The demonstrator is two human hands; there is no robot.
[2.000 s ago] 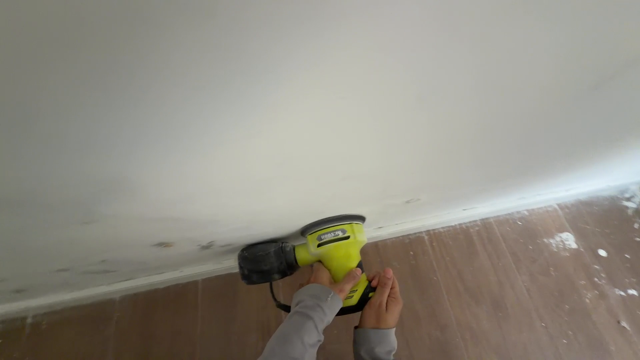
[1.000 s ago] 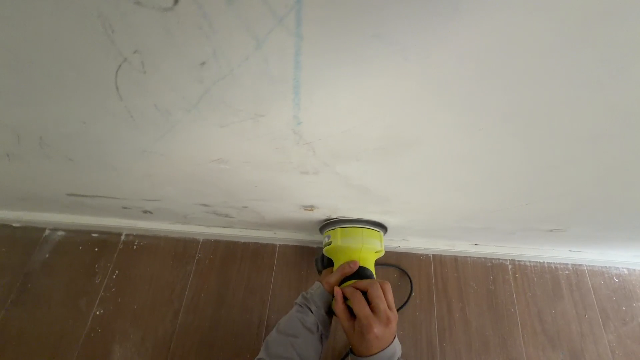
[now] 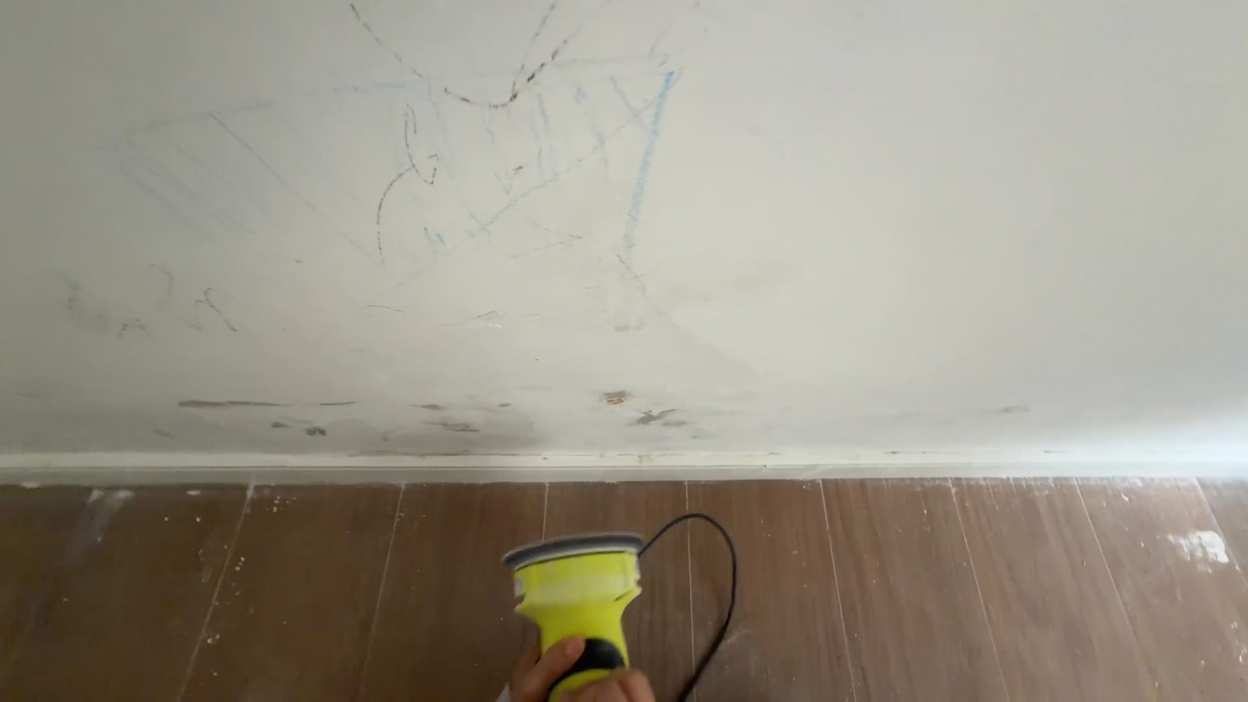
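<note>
A lime-green and black random orbital sander (image 3: 577,595) is at the bottom centre, its round grey pad facing the wall. In this view the pad shows below the skirting, over the floor, apart from the wall. My left hand (image 3: 546,670) wraps the sander's body from the left, the thumb on the black grip. Low at the frame's edge, my right hand (image 3: 609,686) is on the black and green handle, mostly cut off. A black power cord (image 3: 731,575) loops out to the right of the sander.
The white wall (image 3: 877,244) bears blue and black scribbles, dark scuffs and a small chipped spot (image 3: 615,398) low down. A white skirting board (image 3: 760,468) runs along its foot. Brown plank flooring (image 3: 780,585) has white specks and a white patch at right.
The sander was at the wall's foot one second ago and is now back from it, held by both hands. The view has shifted to show more scribbled wall.
</note>
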